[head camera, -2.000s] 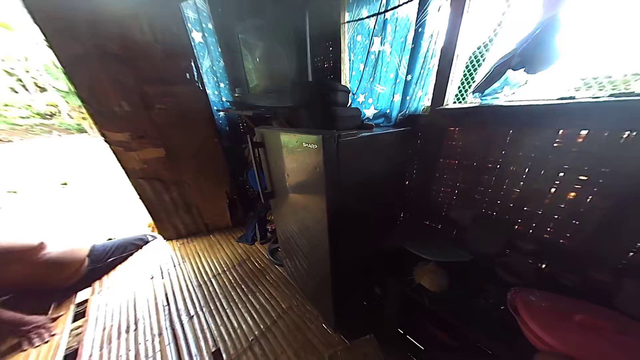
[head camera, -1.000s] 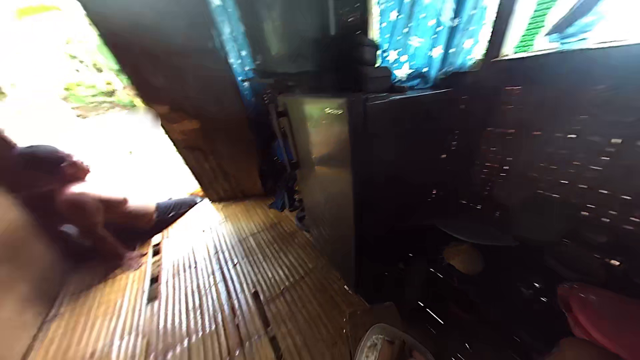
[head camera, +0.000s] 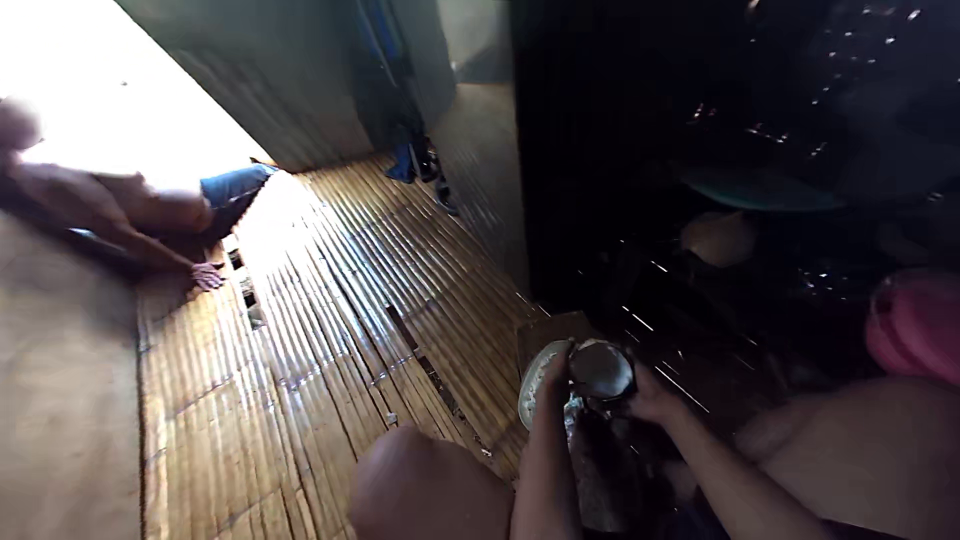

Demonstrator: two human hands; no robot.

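Observation:
Low at the right of centre, my left hand point(head camera: 556, 369) and my right hand point(head camera: 651, 391) hold a round half shell, seemingly a coconut half point(head camera: 601, 370), between them. Its pale hollow inside faces up toward the camera. Just left of it, partly behind my left hand, is a pale-rimmed container point(head camera: 529, 388) with whitish bits inside. Below the half shell, between my forearms, a dark object is too dim to name.
A person point(head camera: 112, 199) sits in the bright doorway at left, one hand on the bamboo slat floor point(head camera: 315, 315), which has gaps. A refrigerator point(head camera: 480, 172) stands ahead. A pink plastic item point(head camera: 919, 326) lies at right.
The view has tilted down, and my two hands with the half shell are now in sight. The pale-rimmed container showed at the bottom edge one second ago.

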